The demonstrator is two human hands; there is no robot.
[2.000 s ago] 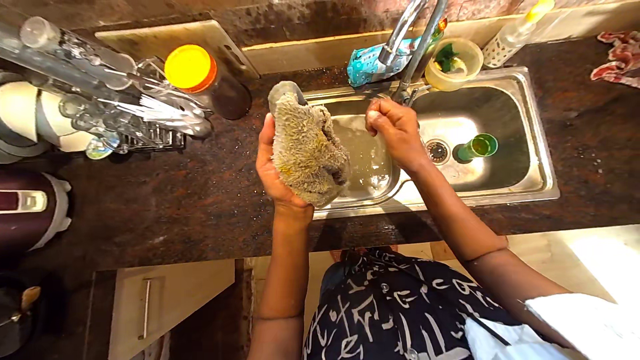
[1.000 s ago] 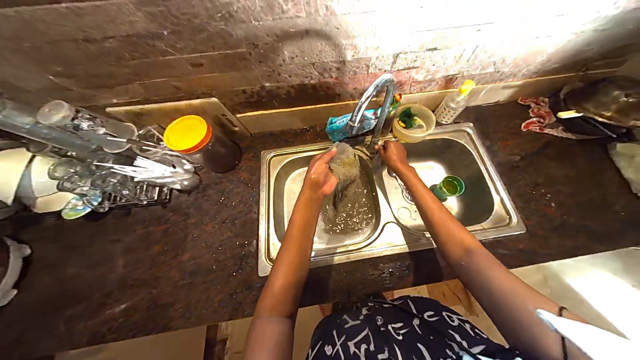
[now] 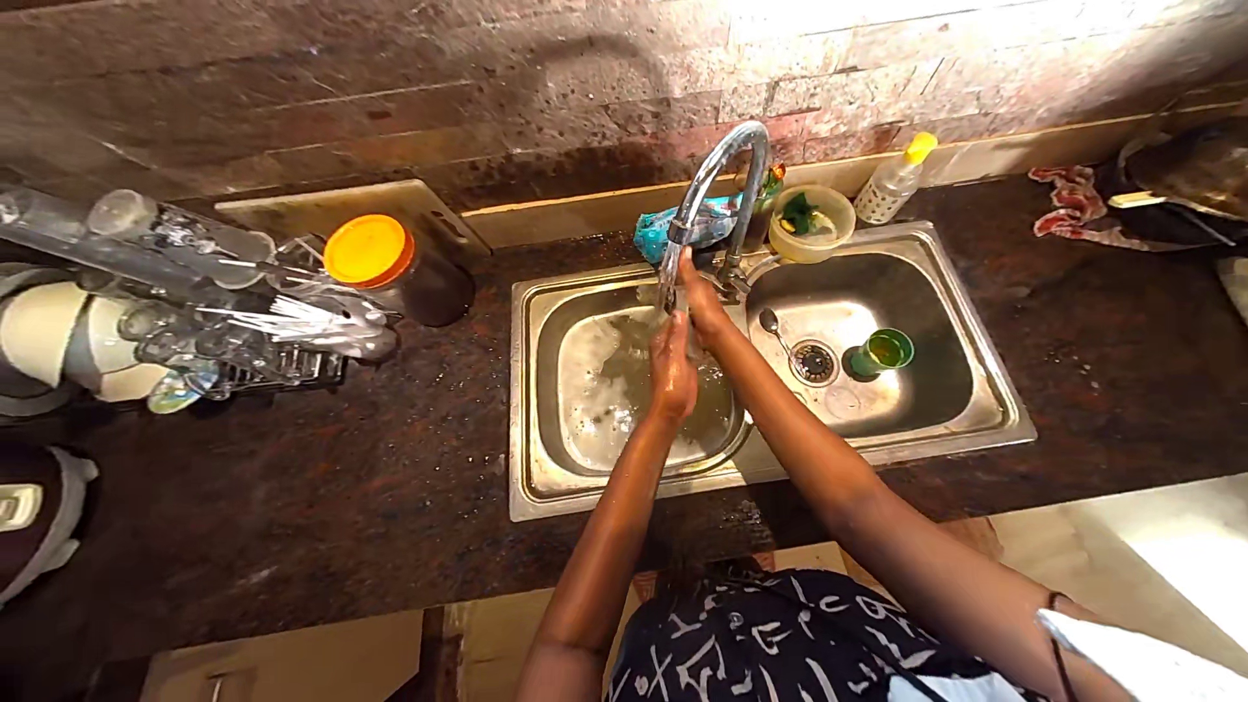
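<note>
Water runs from the curved chrome faucet (image 3: 726, 161) onto my two hands over the left basin of the steel double sink (image 3: 526, 390). My left hand (image 3: 675, 369) is under the stream, its fingers pointing up toward the spout, with nothing seen in it. Close beside it, my right hand (image 3: 700, 297) is raised near the spout, also with nothing seen in it. Murky water and a dark soaked shape (image 3: 629, 356) show in the left basin; whether the shape is the cloth I cannot tell. A green cup (image 3: 885, 349) and a spoon (image 3: 775, 327) lie in the right basin.
Behind the sink are a blue packet (image 3: 673, 232), a tub with a green scrubber (image 3: 812, 224) and a yellow-capped bottle (image 3: 892, 183). To the left stand an orange-lidded jar (image 3: 370, 252) and a loaded dish rack (image 3: 292, 370). A crumpled cloth (image 3: 1072, 205) lies at right.
The grey-brown cloth that my left hand held is out of that hand. Both hands have come together under the faucet, where water now runs.
</note>
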